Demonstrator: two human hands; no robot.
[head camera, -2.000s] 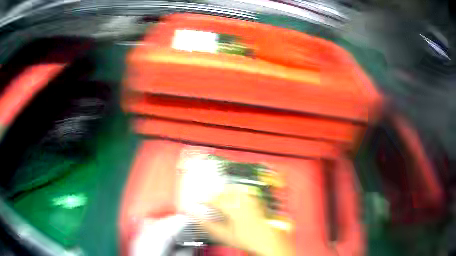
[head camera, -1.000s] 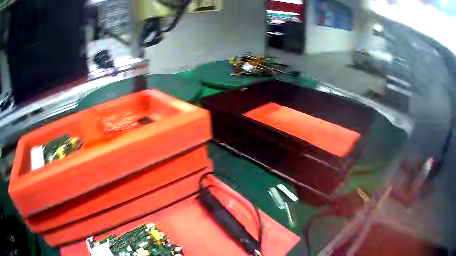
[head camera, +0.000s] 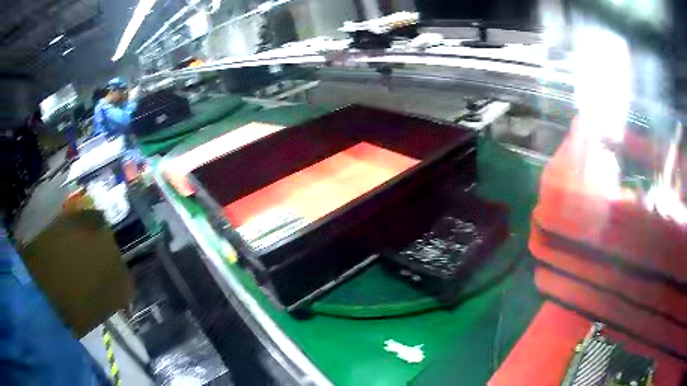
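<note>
No hand of mine is clearly in view. The circuit board (head camera: 614, 365) lies at the bottom right, cut off by the picture's edge, with a ribbed silver heat sink (head camera: 590, 358) along its left side. It rests on the red mat (head camera: 538, 347). The stacked red foam trays (head camera: 610, 260) stand behind it at the right, partly washed out by glare. A small black screw tray (head camera: 444, 249) with many tiny silver pieces is left of the foam trays.
A large black tote (head camera: 339, 241) with red lining and pale pieces stands on the green surface (head camera: 339, 343). A white scrap (head camera: 404, 350) lies in front. A metal edge rail (head camera: 260, 324) runs along the left. A person in blue (head camera: 113, 117) is far left; a brown box (head camera: 75, 264) is nearer.
The view has swung left from the bench's right side. The board and foam trays now show at the right edge. The hands seen two seconds ago at the board are no longer seen.
</note>
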